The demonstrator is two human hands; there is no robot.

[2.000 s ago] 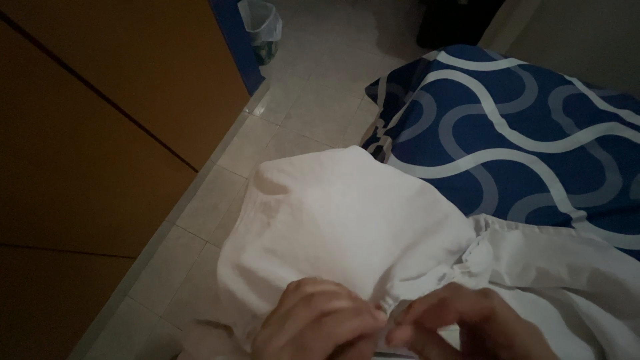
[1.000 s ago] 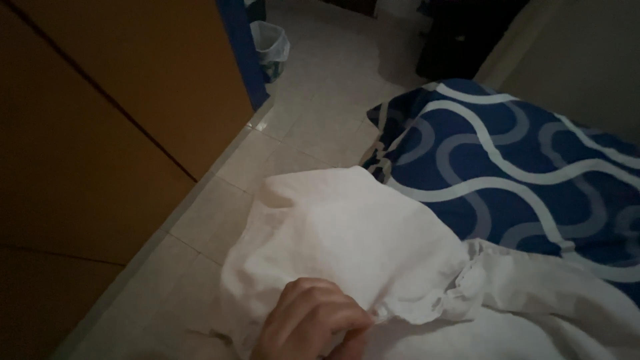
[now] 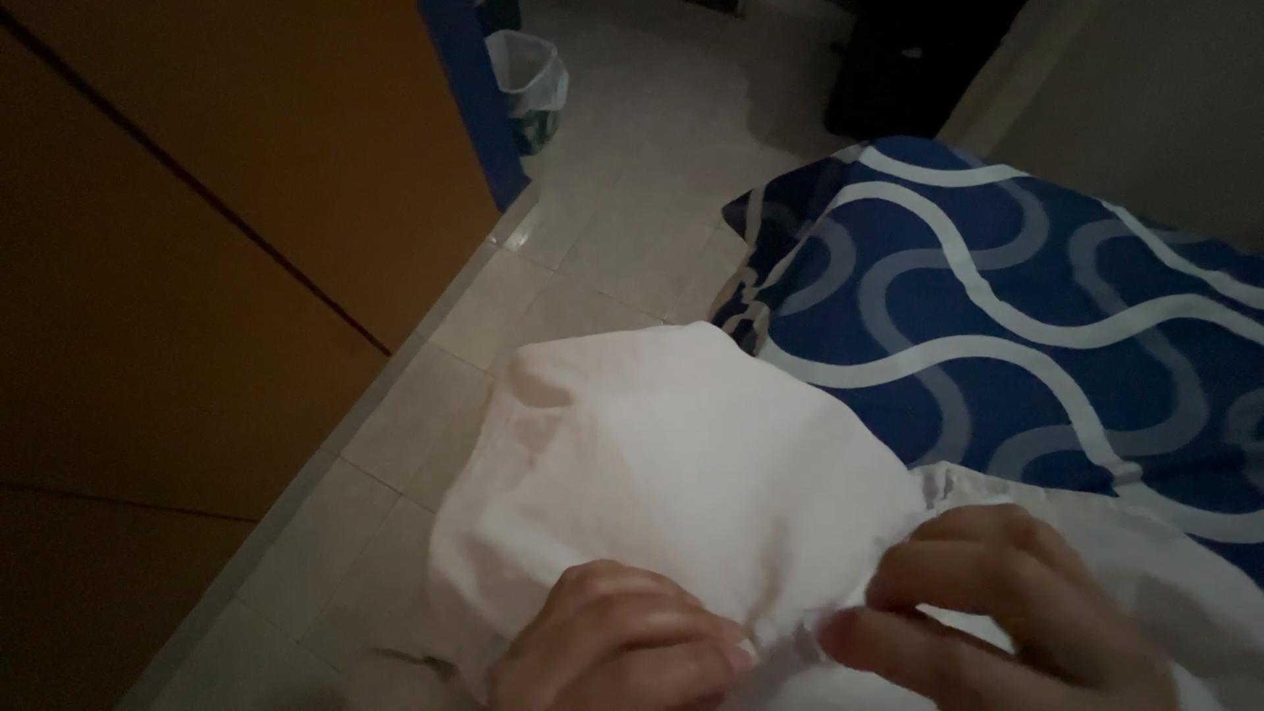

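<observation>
A white cloth (image 3: 671, 444) with a gathered, ruffled edge spreads over the lower middle of the head view and hangs above the floor tiles. At the bottom centre, my left hand (image 3: 627, 642) has its fingers curled, pinching the cloth at the gathered edge. Just right of it is my right hand (image 3: 997, 602), thumb and forefinger close to the same edge; a small gap shows between its fingers, and whether it grips the cloth I cannot tell. More white fabric lies under and to the right of my right hand, partly hidden by it.
On the right is a bed cover (image 3: 1007, 296), blue with white and grey wavy bands. Brown wooden panels (image 3: 197, 296) rise at the left, ending in a blue edge. A lined waste bin (image 3: 528, 84) stands beyond them on the tiled floor (image 3: 632, 207). Something dark (image 3: 908, 69) stands at the back.
My right hand, seen two seconds ago and out of view one second ago, is back at the cloth's gathered edge. My left hand stays on the cloth.
</observation>
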